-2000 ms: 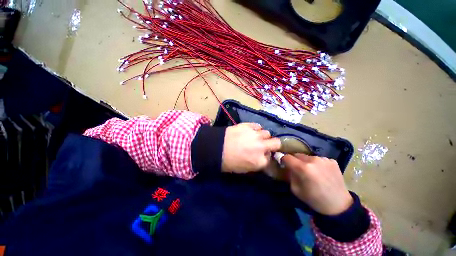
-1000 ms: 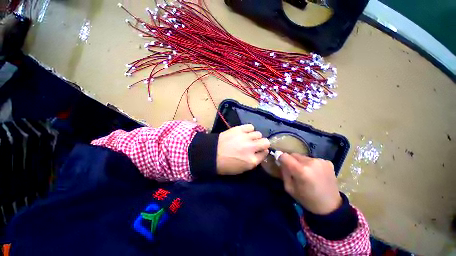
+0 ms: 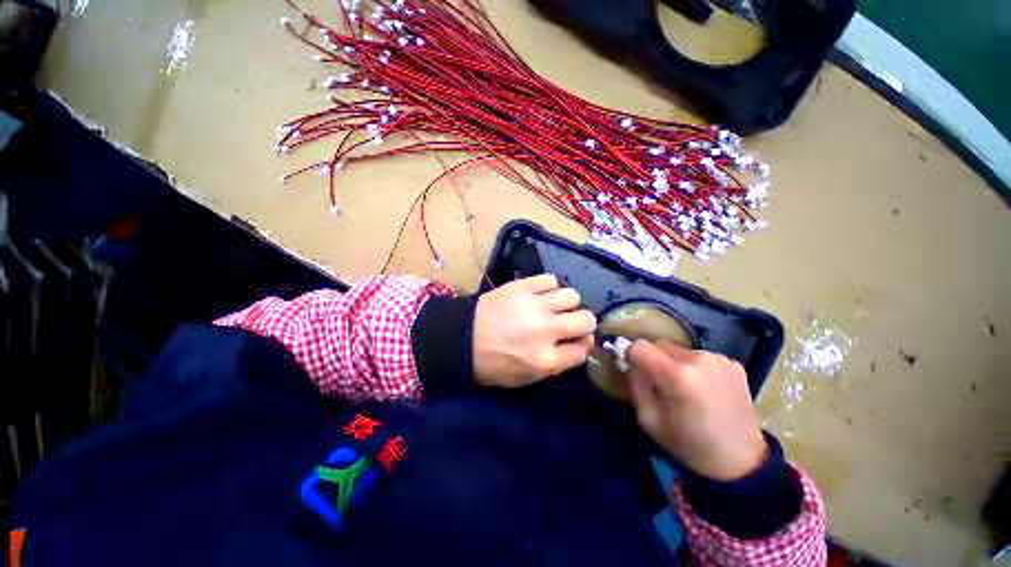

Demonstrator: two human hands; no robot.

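Observation:
A black rectangular speaker housing (image 3: 726, 329) lies open side up on the bench in front of me, with tan table showing through its round hole. My left hand (image 3: 534, 331) is over the left part of the housing, fingers closed on a small dark part at the hole. My right hand (image 3: 698, 404) is at the right side of the hole and pinches a small white item (image 3: 618, 350). The fingertips of both hands nearly meet over the hole. A thin wire runs from behind my left hand toward the heap. What the left fingers grip is mostly hidden.
A large bundle of red wires (image 3: 532, 122) with white ends lies beyond the housing. Another black housing (image 3: 743, 94) with a round hole lies at the back right, near a pale rail (image 3: 931, 100). White scraps (image 3: 820, 352) lie on the tan bench (image 3: 920, 277) at right.
Both hands stay over the hole. The fingertips are slightly farther apart than two seconds ago, and the white item shows more clearly. The view has shifted slightly.

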